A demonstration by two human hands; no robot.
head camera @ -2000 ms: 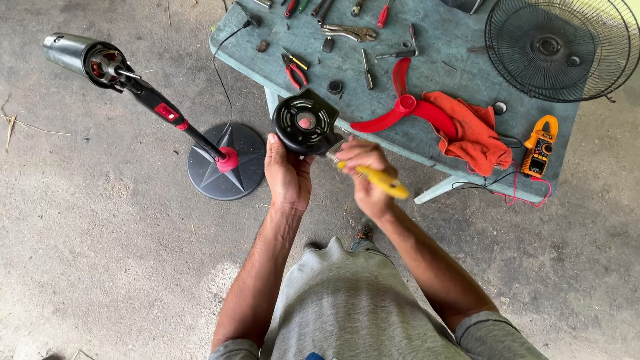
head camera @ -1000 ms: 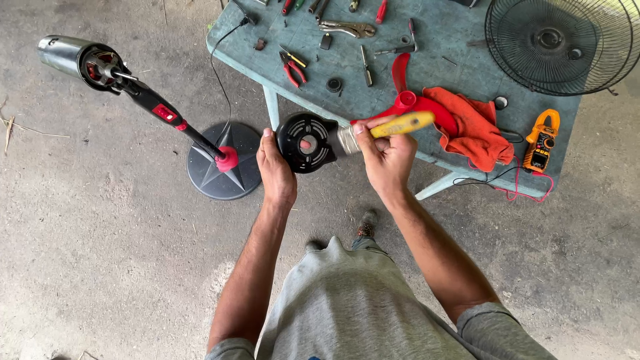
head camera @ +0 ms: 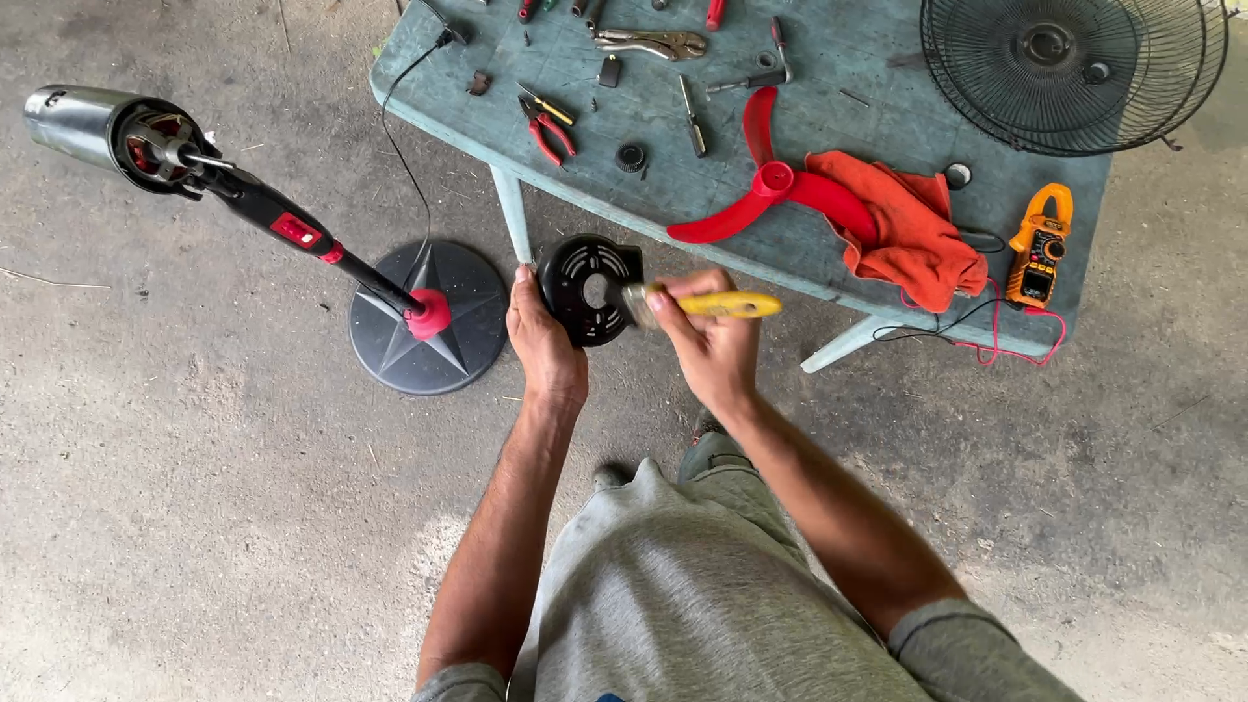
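My left hand (head camera: 546, 341) grips the left edge of a round black slotted fan motor cover (head camera: 575, 268), held in front of the table's near edge. My right hand (head camera: 712, 341) holds a paintbrush with a yellow handle (head camera: 746, 304), its bristles against the right part of the cover. On the table, a red three-bladed fan impeller (head camera: 775, 180) lies partly under an orange-red cloth (head camera: 912, 234). To the left stands a pedestal fan, its motor housing (head camera: 88, 127) tilted, its windings showing, and its round base (head camera: 429, 361) on the floor.
The blue-green table (head camera: 624, 205) bears red-handled pliers (head camera: 546, 132), locking pliers (head camera: 651, 44), a screwdriver (head camera: 692, 117), a black knob (head camera: 631, 156), an orange clamp meter (head camera: 1041, 249) with leads over the edge and a black wire fan grille (head camera: 1072, 78). A power cord (head camera: 400, 146) hangs down beside the fan base.
My right hand has moved the brush over the cover, and its handle now lies nearly level instead of slanting up to the right. My left hand still holds the cover.
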